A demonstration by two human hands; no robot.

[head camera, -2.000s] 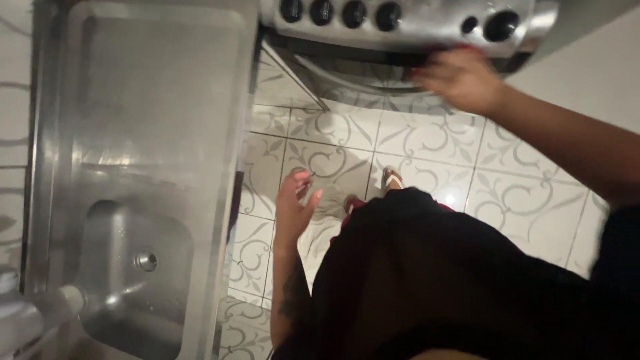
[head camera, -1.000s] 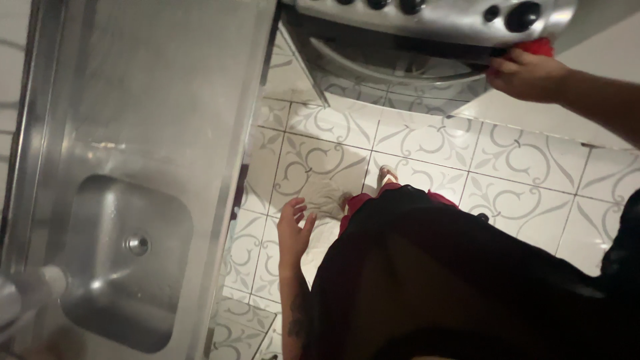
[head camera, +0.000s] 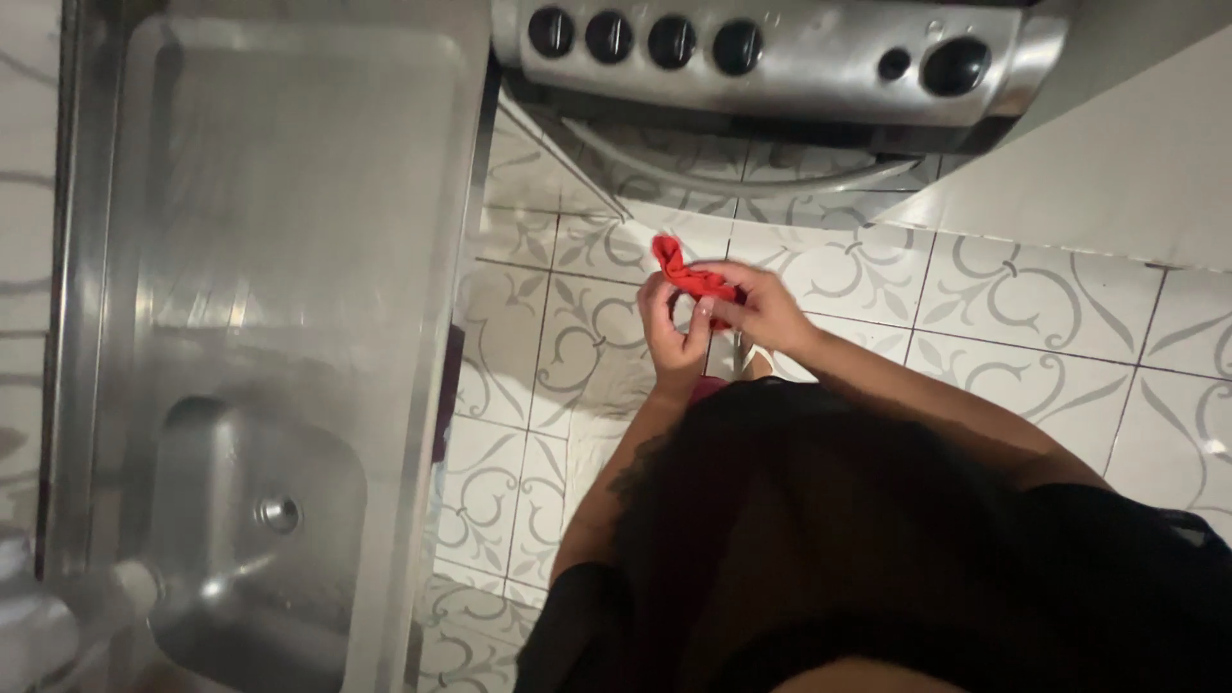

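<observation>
A crumpled red cloth (head camera: 695, 280) is between my two hands, in front of the stove and above the tiled floor. My left hand (head camera: 674, 332) holds its near side, with the thumb raised and the fingers curled. My right hand (head camera: 760, 306) grips the cloth's right end between thumb and fingers. One end of the cloth sticks up past the fingertips. Part of it is hidden behind my right fingers.
A stainless steel sink counter (head camera: 298, 192) with a basin (head camera: 260, 577) runs along the left. The stove's knob panel (head camera: 818, 67) and curved oven door handle (head camera: 751, 183) are ahead. A white surface (head camera: 1088, 192) stands at the right. Patterned floor tiles (head camera: 1020, 298) lie below.
My right hand has come away from the stove front with the red cloth, in toward my body. My left hand, empty earlier, now meets it at the cloth.
</observation>
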